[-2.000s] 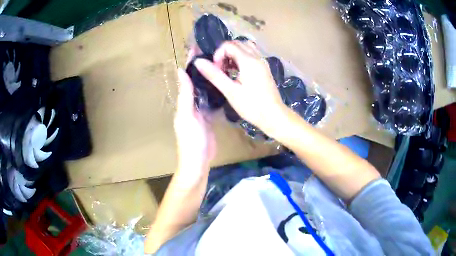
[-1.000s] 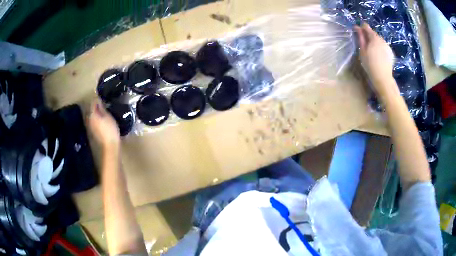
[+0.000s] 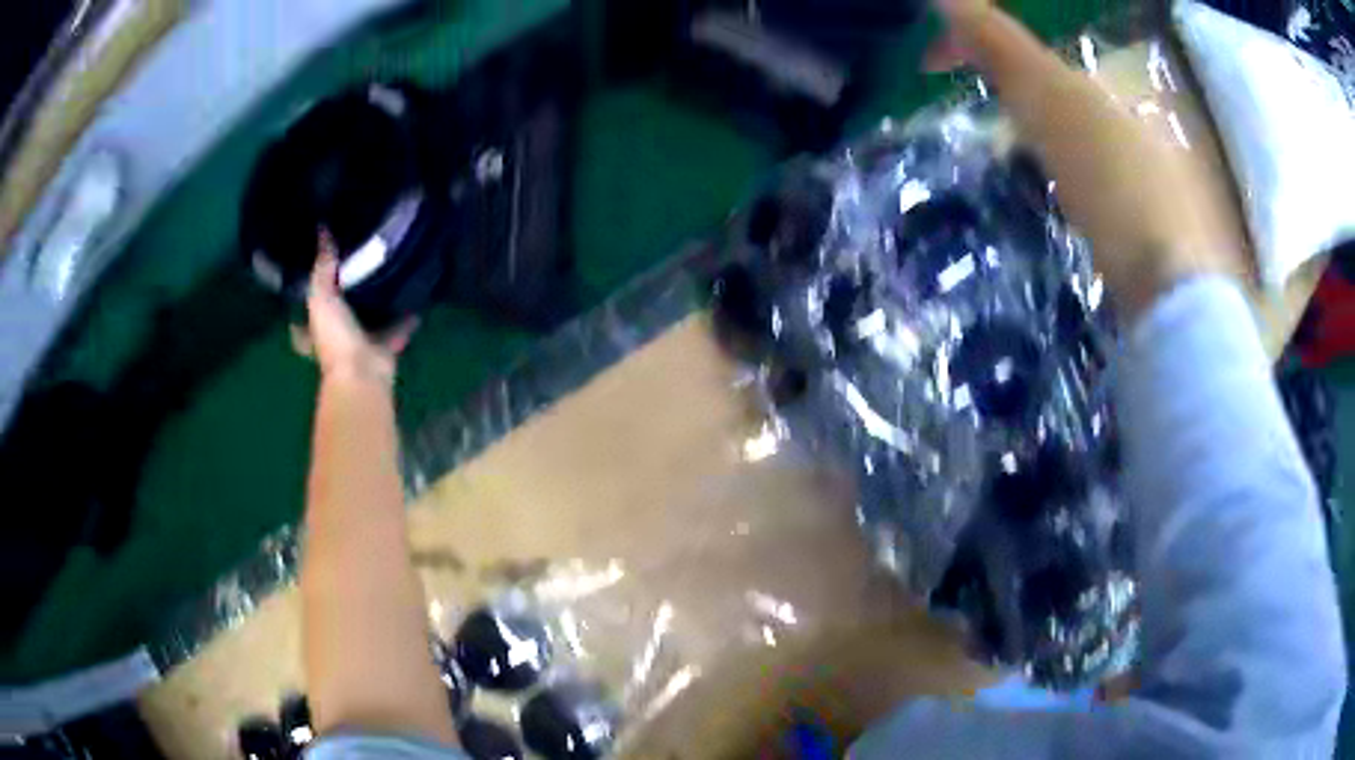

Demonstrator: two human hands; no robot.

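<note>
A portable fan (image 3: 335, 186) with a glossy black round front lies on the green conveyor belt at the upper left. My left hand (image 3: 351, 334) grips its near rim, fingers on the front. My right hand (image 3: 963, 33) is at the top edge, blurred and partly cut off, beside another black fan part (image 3: 780, 45); whether it touches it is unclear. Glossy black centre caps (image 3: 502, 649) lie under clear film on the cardboard at the bottom, partly hidden by my left forearm and cut off by the frame edge.
A large clear bundle of bagged black caps (image 3: 966, 342) lies between my arms, over the cardboard sheet (image 3: 639, 446). The conveyor's pale edge (image 3: 208, 141) curves along the upper left. A white packet (image 3: 1278, 134) lies at the upper right.
The view has shifted towards the conveyor. Both hands have left the row of caps and the plastic film and reached forward; my left hand is now on a fan.
</note>
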